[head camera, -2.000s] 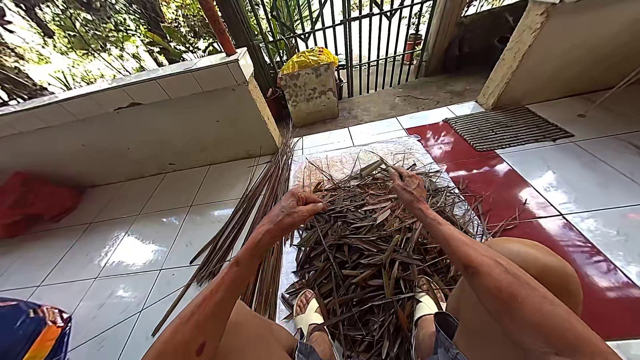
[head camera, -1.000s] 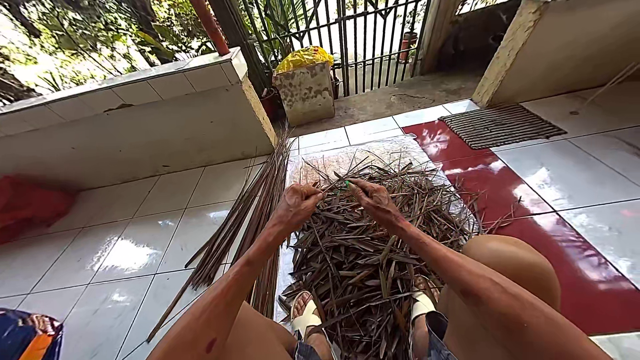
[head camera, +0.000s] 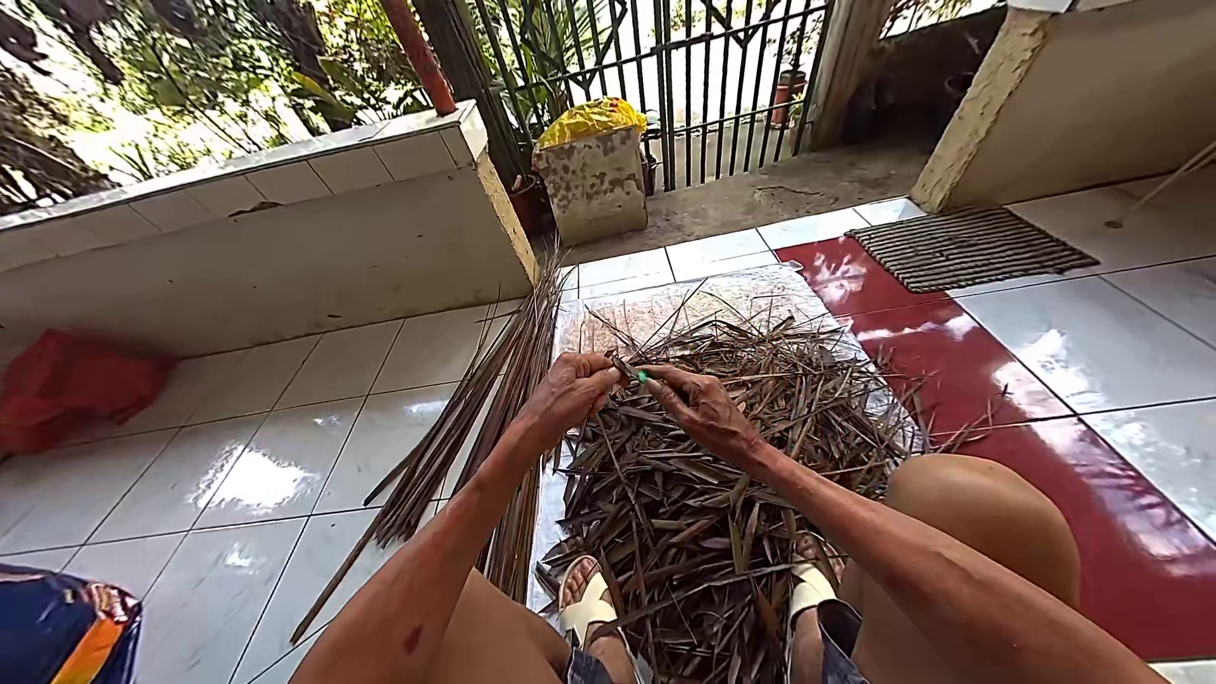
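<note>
My left hand (head camera: 578, 388) pinches the end of a dry brown leaf strip (head camera: 622, 366) above the upper left part of the pile. Close beside it, my right hand (head camera: 701, 404) is closed on a small green object (head camera: 643, 377), perhaps a blade's handle; most of it is hidden by the fingers. Beneath both hands a heap of dry brown leaf pieces (head camera: 684, 532) lies on a whitish sheet (head camera: 589, 323), between my sandalled feet. Long thin leaf strips or midribs (head camera: 465, 418) lie in a bundle left of the sheet.
A low wall (head camera: 285, 256) runs at the left, with a red bag (head camera: 81, 385) by it. A blue plastic bag (head camera: 57, 627) sits at the lower left. Ahead are a concrete block (head camera: 594, 185) with yellow plastic on top, a metal gate (head camera: 693, 85) and a ribbed doormat (head camera: 969, 245).
My right hand, higher and farther from the left two seconds ago, has come down beside it. The green object shows between its fingertips since one second ago.
</note>
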